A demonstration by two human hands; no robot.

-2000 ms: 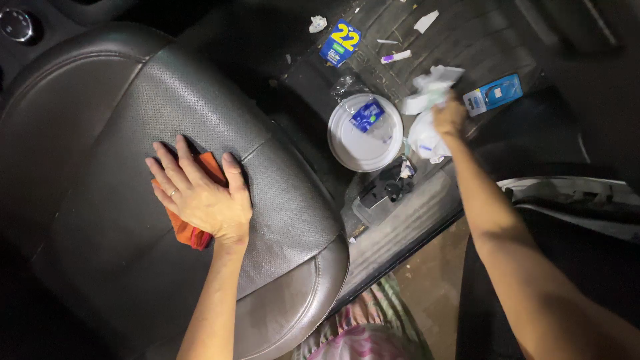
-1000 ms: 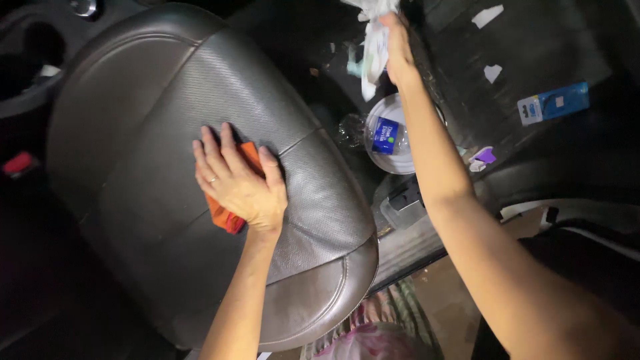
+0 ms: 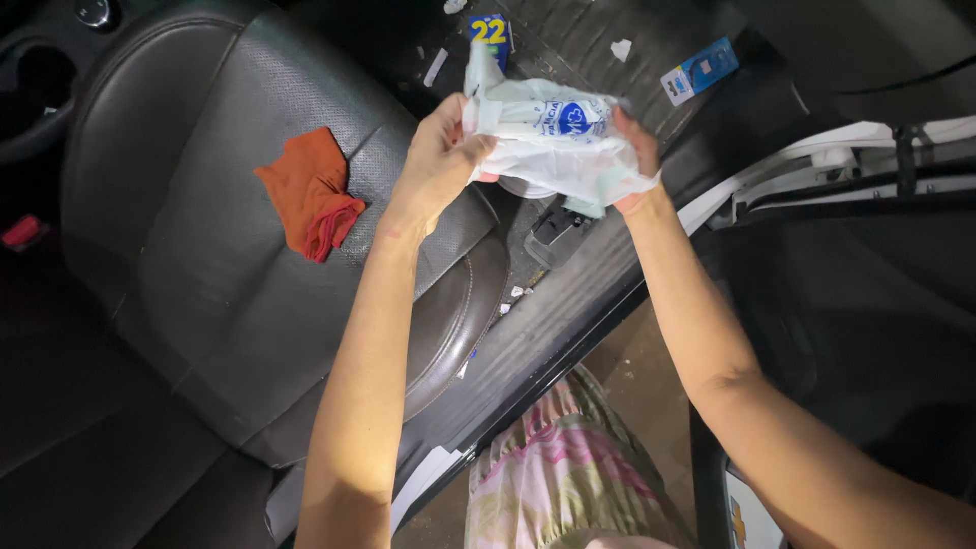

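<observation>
Between my hands, above the car's floor, is a thin white plastic bag (image 3: 560, 137) with blue print. My left hand (image 3: 438, 164) grips its left end, thumb on top. My right hand (image 3: 640, 160) holds the other end, its fingers partly hidden by the plastic. A crumpled orange cloth (image 3: 313, 191) with a red edge lies on the black leather car seat (image 3: 221, 252), left of my left forearm. Behind the bag, part of a white round lid or dish (image 3: 528, 188) shows.
On the floor mat (image 3: 587, 23) lie a blue and yellow packet (image 3: 490, 34), a blue blister card (image 3: 700, 70) and paper scraps (image 3: 621, 50). A black plastic piece (image 3: 555, 229) sits near the door sill (image 3: 534, 316). The open door is at right.
My left hand has left the orange cloth on the seat and now grips the bag. My right hand has brought the white plastic back toward me, between both hands.
</observation>
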